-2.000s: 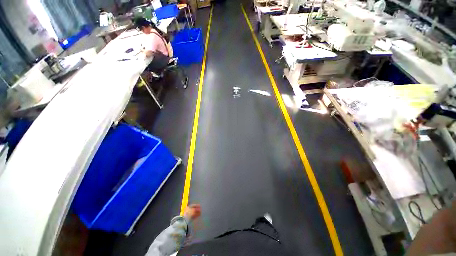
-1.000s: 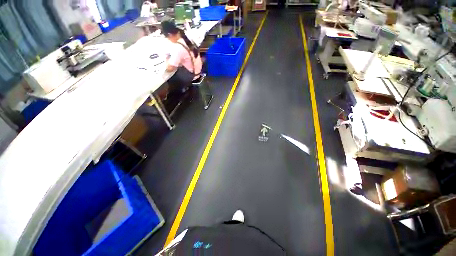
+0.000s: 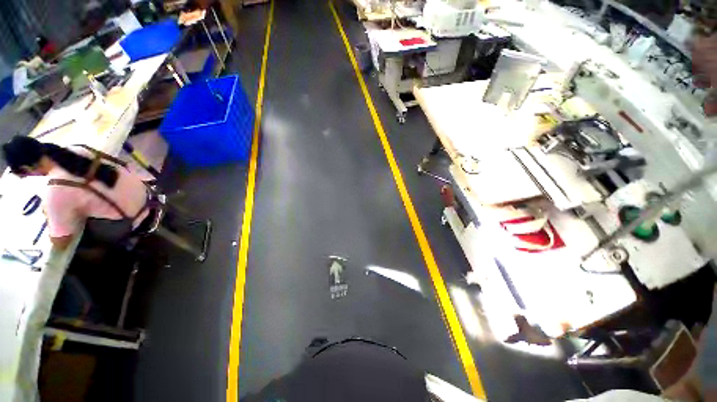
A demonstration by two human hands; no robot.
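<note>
My left hand is not in view. I cannot make out my right hand; only blurred brownish patches show at the right edge. My dark-clothed torso (image 3: 354, 377) is at the bottom centre, with a pale strip beside it. The grey aisle floor (image 3: 314, 188) lies in front of me, with a white arrow marking (image 3: 336, 271). The nearest sewing table (image 3: 566, 302) is on the right. A red piece with a pale band (image 3: 532, 234) lies on it, near green thread spools (image 3: 641, 224).
Yellow lines (image 3: 248, 204) edge the aisle on both sides. A seated person in pink (image 3: 98, 188) leans over the long white table (image 3: 20, 330) at left. A blue bin (image 3: 208, 122) stands beyond. Another machine table (image 3: 448, 106) is farther ahead right, and a carton (image 3: 676, 357) is low right.
The view has advanced along the aisle. The seated person and far blue bin are nearer; the near blue bin has left view. The hand and grey sleeve seen earliest at the bottom no longer show.
</note>
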